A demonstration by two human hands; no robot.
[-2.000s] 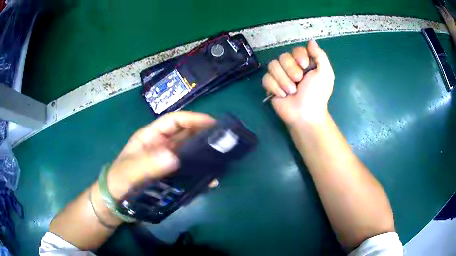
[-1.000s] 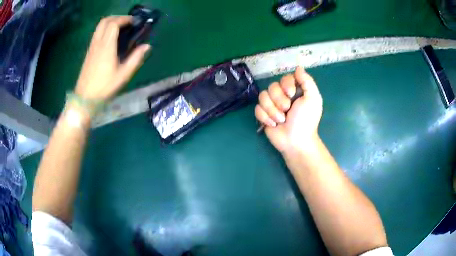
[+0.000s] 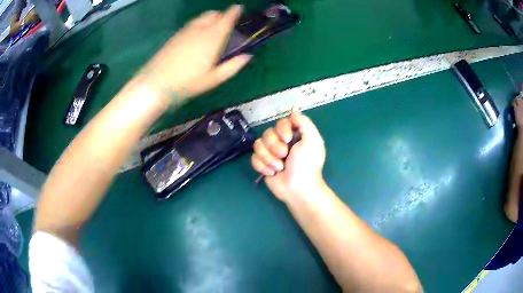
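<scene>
My left hand [image 3: 195, 57], blurred, reaches over the belt at the top, thumb and fingers around the left end of an opened black phone [image 3: 266, 26] with a yellowish strip. Its grip is partly hidden. My right hand [image 3: 292, 157] is a fist over the bench, closed on a small dark tool [image 3: 295, 139]; a thin end shows below the fist. A stack of opened black phones [image 3: 198, 146] lies against the rail, left of my right hand. The top one shows a round silver disc and a silver circuit board.
A whitish worn rail [image 3: 338, 86] separates the green bench from the green belt. Another phone [image 3: 85, 94] lies on the belt at left. A slim dark bar [image 3: 477, 93] lies at right. Another person's arm [image 3: 514, 160] shows at the right edge. A grey post [image 3: 20, 171] stands at left.
My left hand let go of the earlier phone on the belt at left and moved right to another phone. The view shifted; my right hand still holds the tool.
</scene>
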